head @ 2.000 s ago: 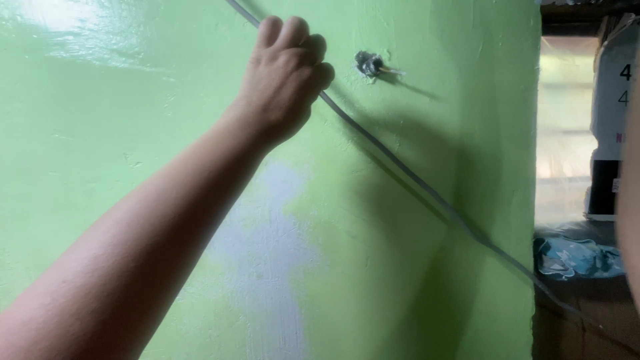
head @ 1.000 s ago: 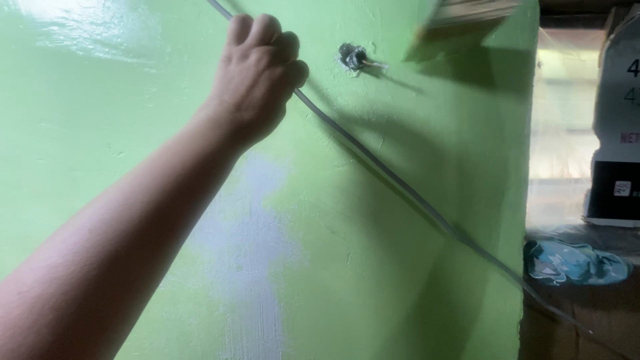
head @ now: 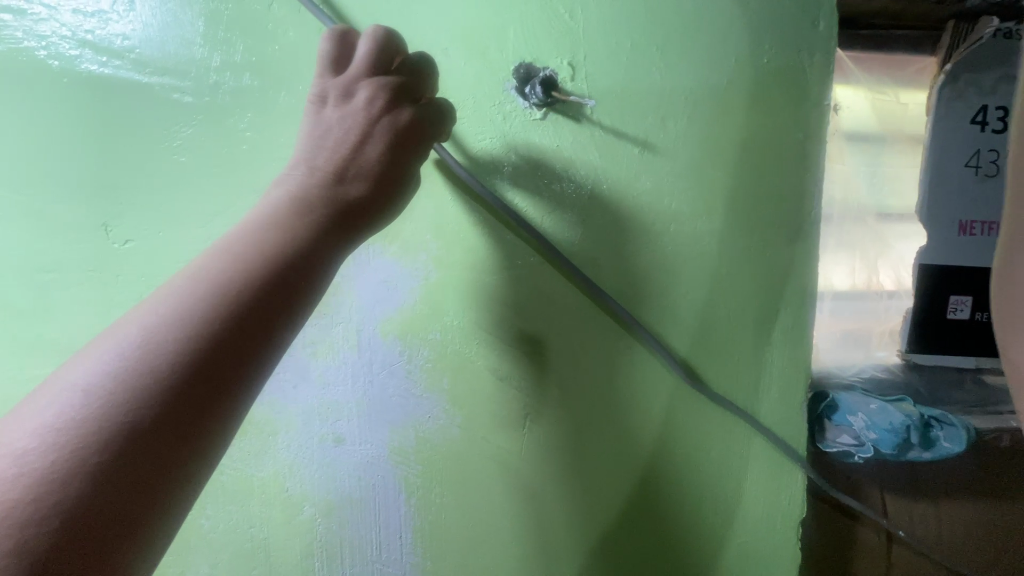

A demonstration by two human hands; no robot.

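My left hand (head: pixel 372 120) is closed around a grey cable (head: pixel 592 292) at the upper left of the view. The cable slants from the top edge down to the lower right, in front of a green painted wall (head: pixel 720 240), and runs past the wall's edge. To the right of the hand, a dark plug of material with a thin wire (head: pixel 540 86) sticks out of a rough spot in the wall. A pale, unpainted-looking patch (head: pixel 360 400) shows below my wrist. My right hand is out of view; only a strip of skin, apparently my right arm, shows at the right edge.
Beyond the wall's right edge stands a printed cardboard box (head: pixel 960 200) beside a bright opening covered with translucent sheeting (head: pixel 868 200). A crumpled blue patterned cloth (head: pixel 892 428) lies below it, above a brown surface (head: pixel 848 528).
A paintbrush, blurred at the upper right one second ago, has left the view. My left hand keeps its hold on the cable.
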